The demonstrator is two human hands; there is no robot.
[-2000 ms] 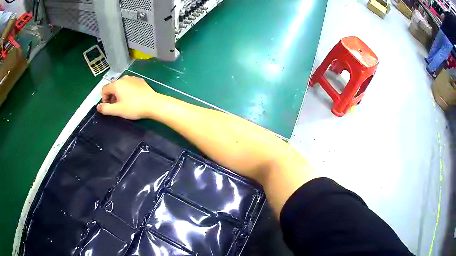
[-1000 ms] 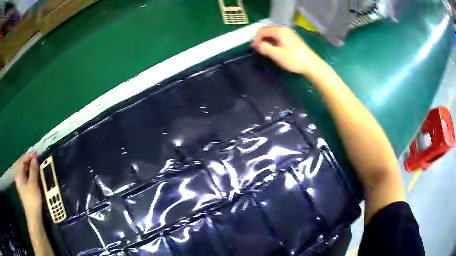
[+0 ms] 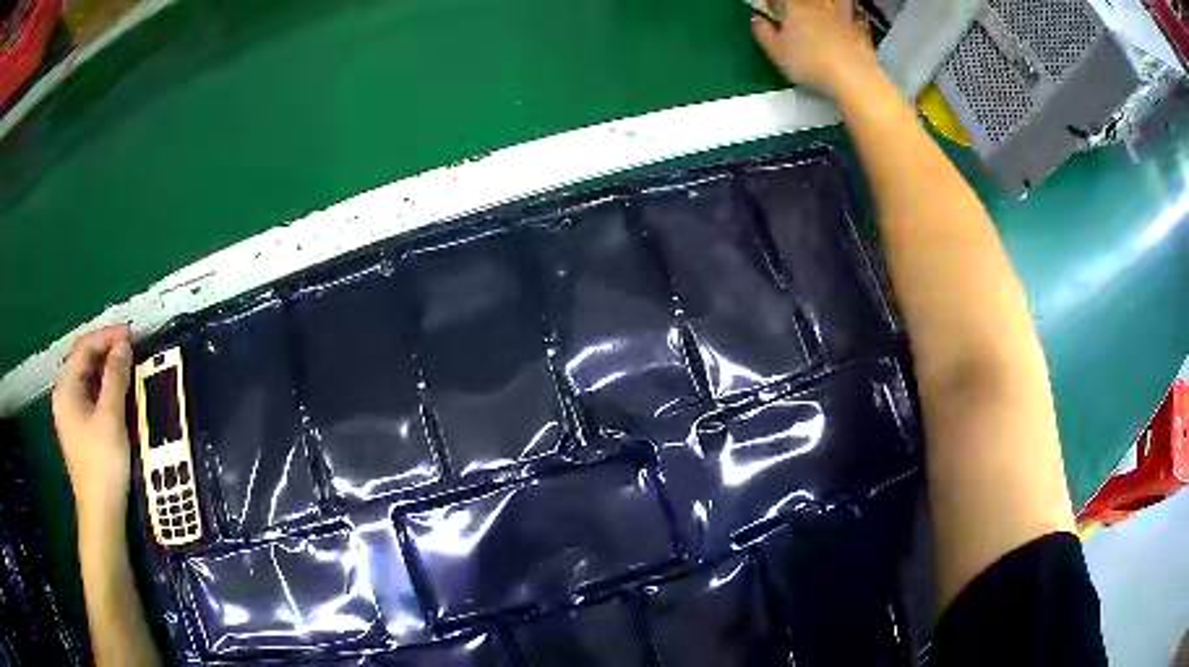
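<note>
A glossy black blister tray (image 3: pixel 485 313) lies across the front of the view, its upper edge along a white strip. One cream phone front cover (image 3: pixel 170 450) sits in the tray's upper left pocket; the other visible pockets are empty. My left hand (image 3: pixel 98 397) is at the tray's upper left corner, beside the cover, fingers curled at the edge; its grip is unclear. My right hand (image 3: pixel 815 42) is beyond the white strip at the top edge of the view, partly cut off. A small piece of something shows at its fingers, too little to name.
The white strip (image 3: pixel 443 196) crosses the green surface (image 3: pixel 430 98) behind the tray. A grey perforated metal fixture (image 3: pixel 1043 78) stands at the upper right, with something yellow at its foot. A red stool (image 3: pixel 1147 456) is cut off at the right. Shiny black material (image 3: pixel 29 573) lies at the lower left.
My right hand has moved from the tray's upper right corner to beyond the white strip. The tray now lies flatter with its pockets clearer. My left hand remains at the left corner.
</note>
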